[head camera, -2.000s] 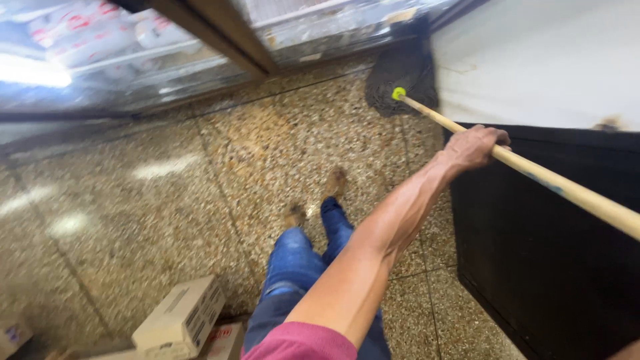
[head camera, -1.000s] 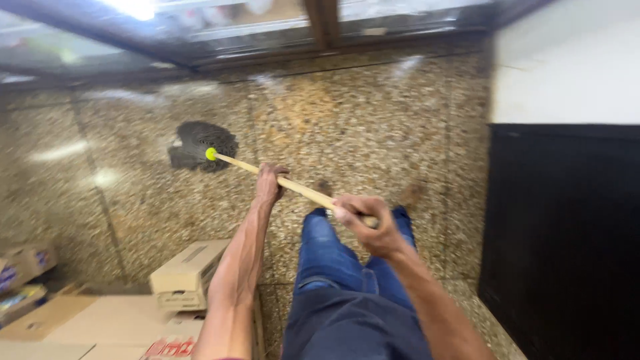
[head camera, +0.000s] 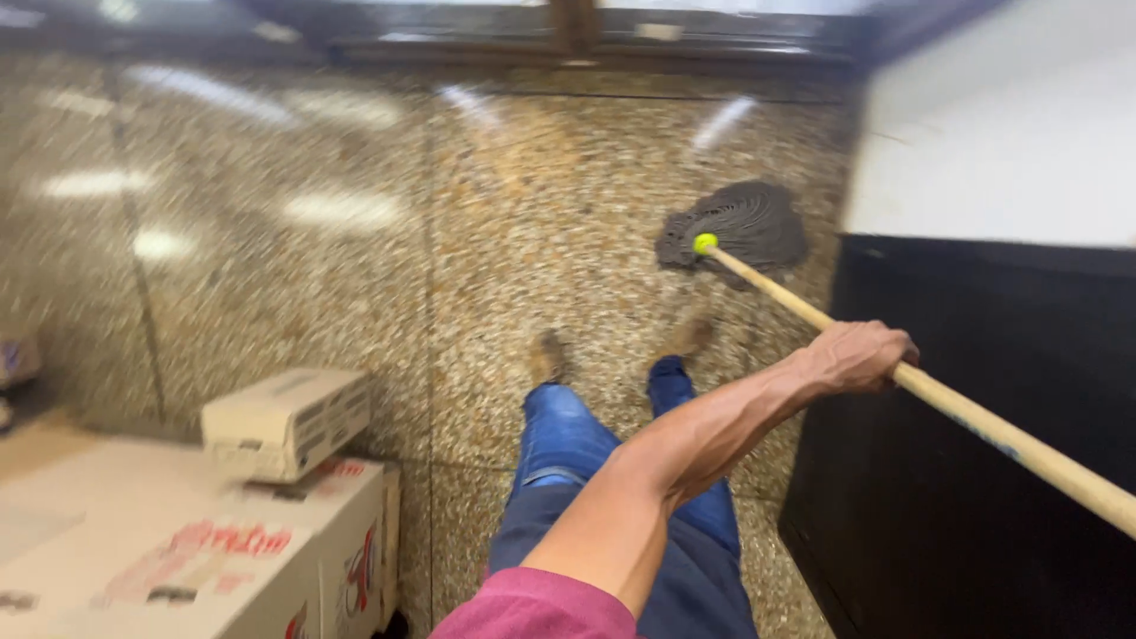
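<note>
My left hand (head camera: 865, 355) is closed around the wooden handle (head camera: 1003, 435) of a mop, its arm reaching across my body to the right. The handle slopes from the right edge of the view down to a yellow-green socket (head camera: 706, 243). Dark grey mop strands (head camera: 754, 222) lie spread on the speckled stone floor (head camera: 532, 257), in front of my feet and near the wall. My right hand is out of view, and the upper end of the handle is cut off by the right edge.
A small carton (head camera: 284, 422) rests on larger cardboard boxes (head camera: 222, 568) at the lower left. A white wall (head camera: 994, 133) with a black lower panel (head camera: 967, 532) bounds the right side. A dark-framed glass front (head camera: 577, 31) runs along the far edge.
The mop head was by the right corner, then far over to the left, and now lies at the right again. My right hand, on the handle's end one second ago, has left the view.
</note>
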